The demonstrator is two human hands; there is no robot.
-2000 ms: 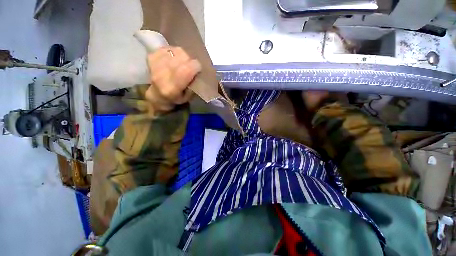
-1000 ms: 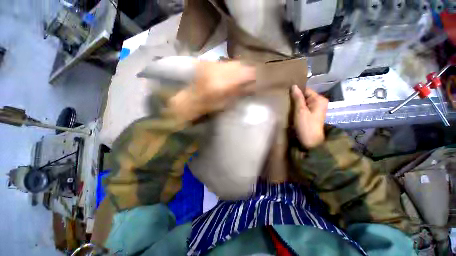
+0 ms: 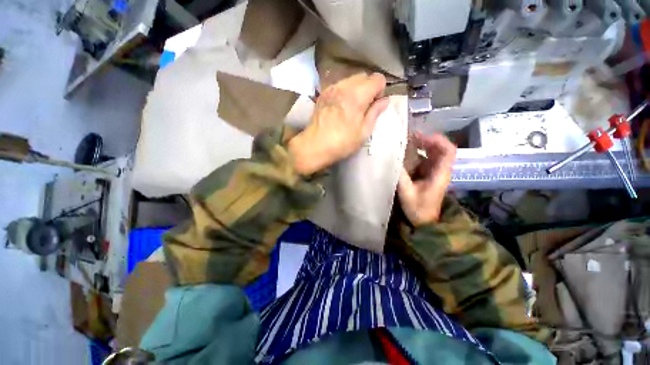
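A pale beige fabric panel (image 3: 363,185) hangs over the front edge of the table, its right edge lined up with the needle area of the overlock machine (image 3: 440,50). My left hand (image 3: 338,121) lies on the panel's upper part, fingertips close to the presser foot (image 3: 421,98). My right hand (image 3: 429,178) holds the panel's right edge between thumb and fingers, just below the foot. A darker brown piece (image 3: 255,103) lies on another pale panel (image 3: 189,132) to the left. More brown cloth is bunched behind my left hand.
A measuring tape (image 3: 499,168) runs along the table's front edge. Thin metal rods with red clamps (image 3: 601,140) stick out at right. A metal ring (image 3: 537,139) lies on the white surface. A blue crate (image 3: 146,248) is below left. Bundles of cut pieces (image 3: 599,278) lie lower right.
The view has shifted towards the machine. The panel has been brought up to the needle area and now lies flatter. My left hand moved right to the foot; my right hand came up onto the panel's edge.
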